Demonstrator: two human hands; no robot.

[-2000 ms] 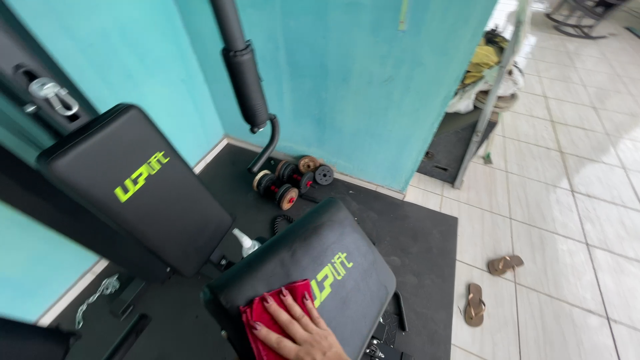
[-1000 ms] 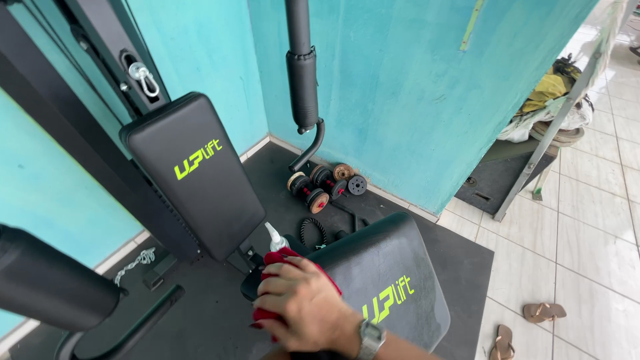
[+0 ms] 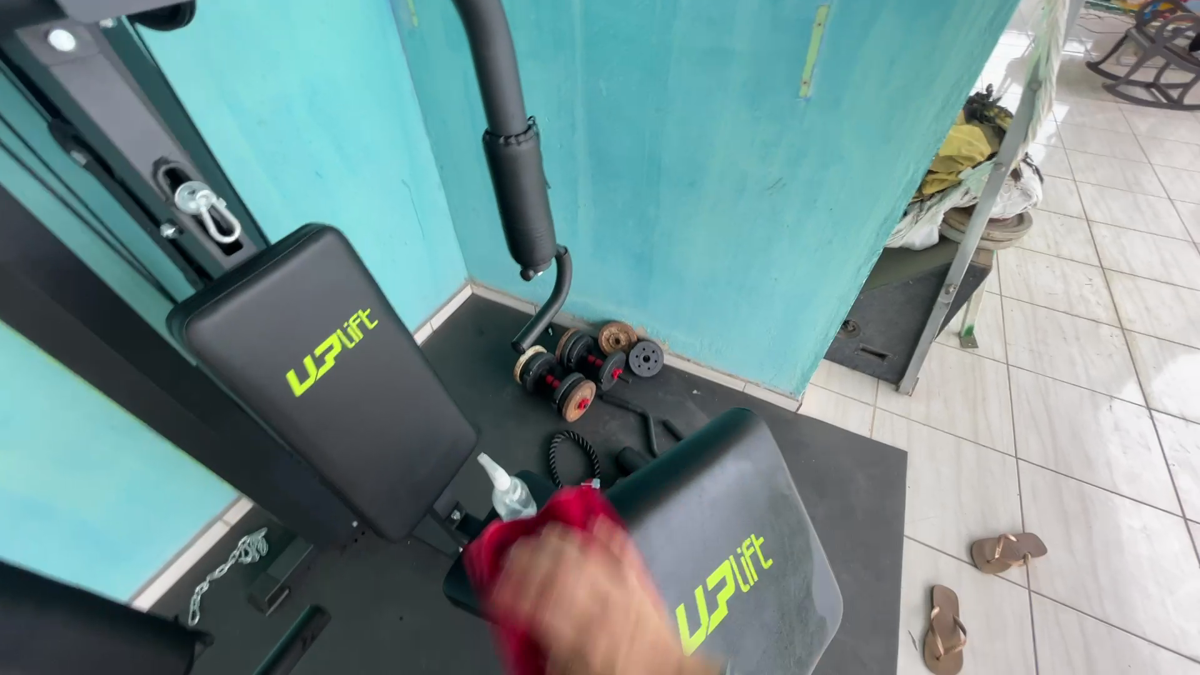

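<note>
My right hand (image 3: 562, 591), blurred by motion, grips a red cloth (image 3: 595, 511) at the lower middle of the view, over the left end of a black padded seat (image 3: 769, 562) of a home gym machine. Behind the cloth stands a clear bottle with a white nozzle (image 3: 511, 492), its lower part hidden. Left of it rises the machine's black padded backrest (image 3: 323, 375), which bears green lettering like the seat. Whether the cloth touches the seat cannot be told. My left hand is not in view.
Dumbbells (image 3: 555, 382), a weight plate (image 3: 646, 358) and a black rope handle (image 3: 574, 455) lie on the black mat (image 3: 844, 487). A padded machine arm (image 3: 520, 202) hangs above. A chain (image 3: 230, 562) lies lower left; flip-flops (image 3: 945, 628) lie on the tiles.
Two seconds ago my right hand lay on the cloth on the seat's top, near its lettering; one second ago it was bunched around the cloth at the seat's left end, beside the bottle.
</note>
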